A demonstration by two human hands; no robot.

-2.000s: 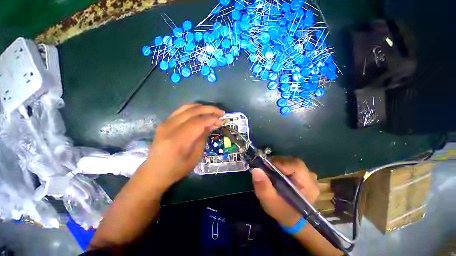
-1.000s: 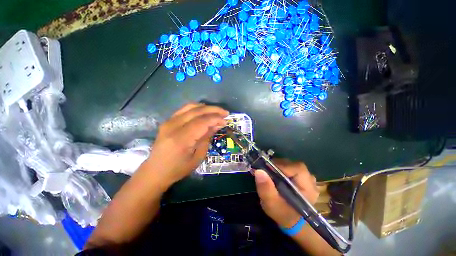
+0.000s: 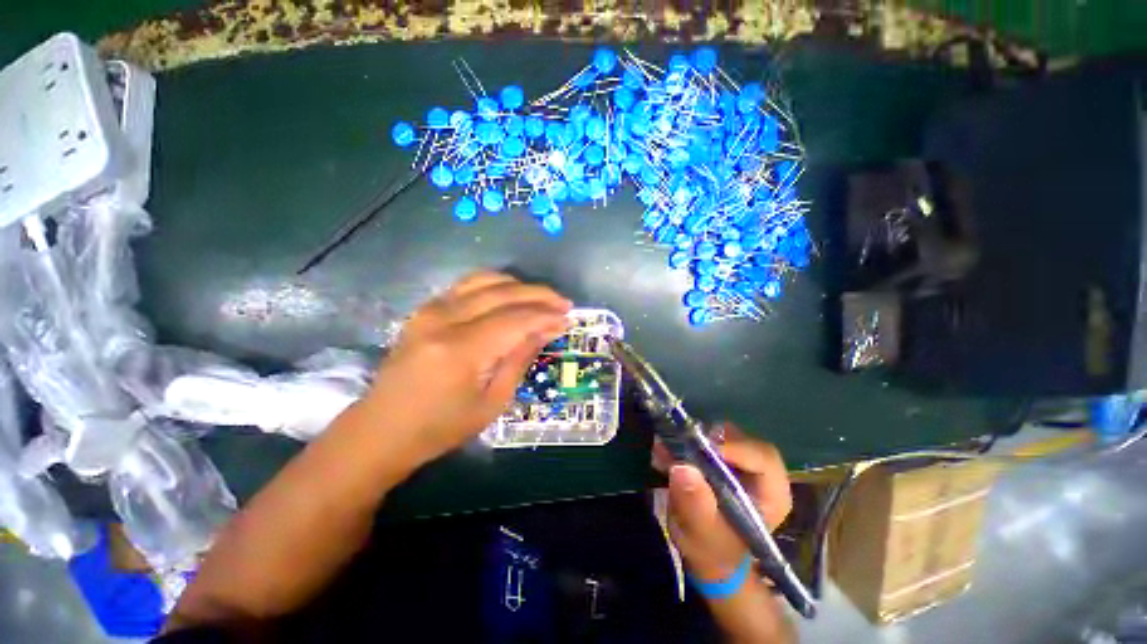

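An open white socket unit (image 3: pixel 554 428) lies on the dark green bench, with a circuit board (image 3: pixel 574 376) showing small coloured parts inside it. My left hand (image 3: pixel 472 359) rests over its left side, fingers at the upper left edge; whatever the fingertips hold is hidden. My right hand (image 3: pixel 723 497), with a blue wrist band, grips a dark soldering iron (image 3: pixel 704 459). The iron's tip is at the unit's upper right edge. A pile of blue disc components (image 3: pixel 723 164) with thin wire legs lies beyond the unit.
White socket units (image 3: pixel 57 126) are stacked at the left, above cords in clear plastic (image 3: pixel 120 377). A thin dark rod (image 3: pixel 361 223) lies left of the pile. A dark blocky holder (image 3: pixel 896 239) stands at the right. A rusty edge (image 3: pixel 503 22) runs behind. A carton (image 3: pixel 912 535) stands below.
The iron's tip has moved from over the board to the unit's upper right edge, and my right hand has shifted slightly down. The view has shifted, showing more of the rusty edge.
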